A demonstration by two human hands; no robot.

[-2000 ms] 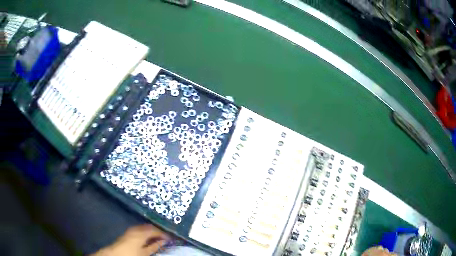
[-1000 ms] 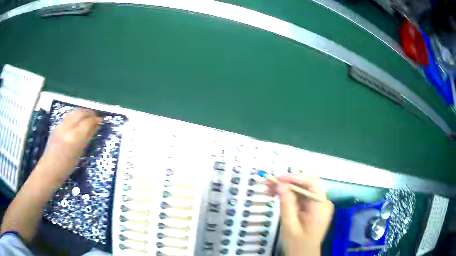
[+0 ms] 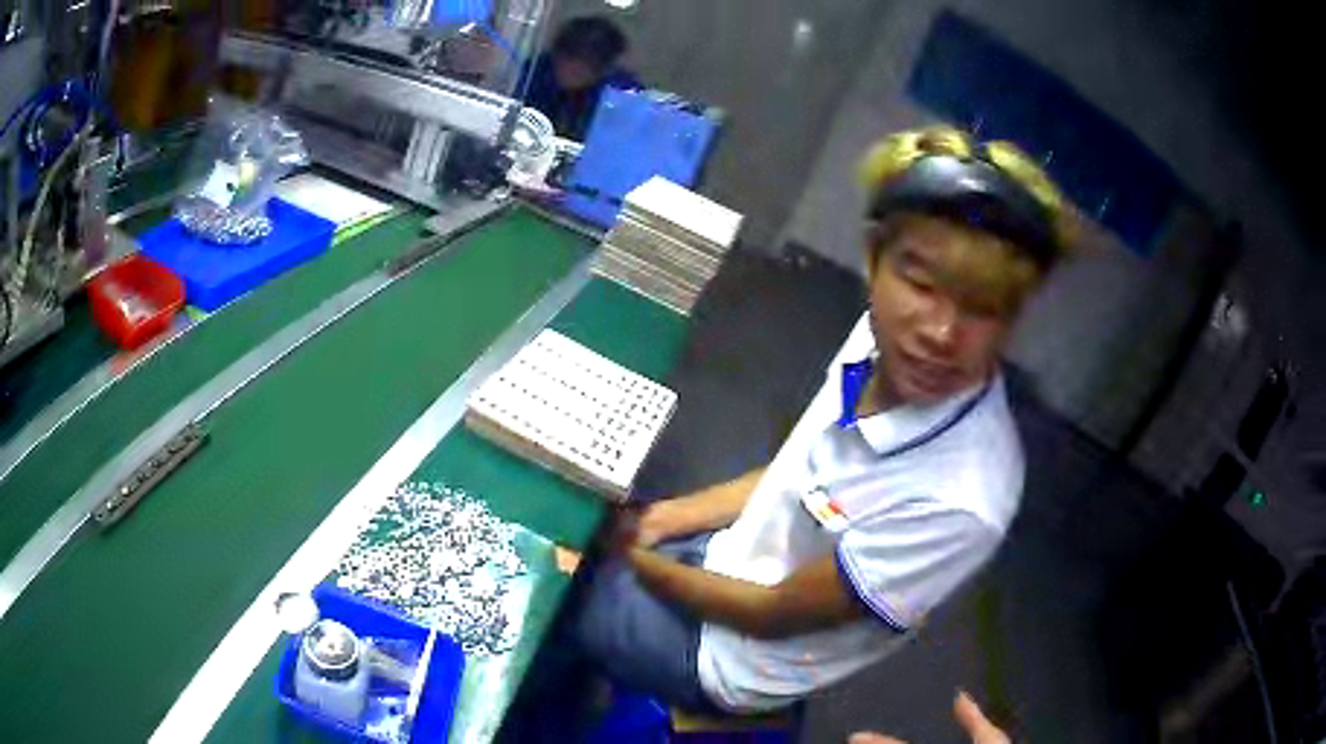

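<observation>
A small blue bin (image 3: 444, 683) sits at the lower left of the view, holding a round metal-topped pot (image 3: 335, 654). A heap of silvery rings (image 3: 444, 560) lies on the green bench beyond it. A stack of cream slotted trays (image 3: 575, 407) stands past the heap. Fingertips, likely of my right hand (image 3: 945, 722), show at the bottom edge, spread apart; the rest is cut off, so what it holds is hidden. My left hand is not in view.
A person (image 3: 902, 465) sits at the bench's right side, arms low. The green conveyor (image 3: 276, 509) carries a grey bar fixture (image 3: 153, 477). Beyond are a red bin (image 3: 135, 302), a blue tray with a bag (image 3: 240, 269), another tray stack (image 3: 669, 240) and machines.
The view has swung far to the right, from the ring tray and slotted board to the seated person. My left hand and the brush have left the picture.
</observation>
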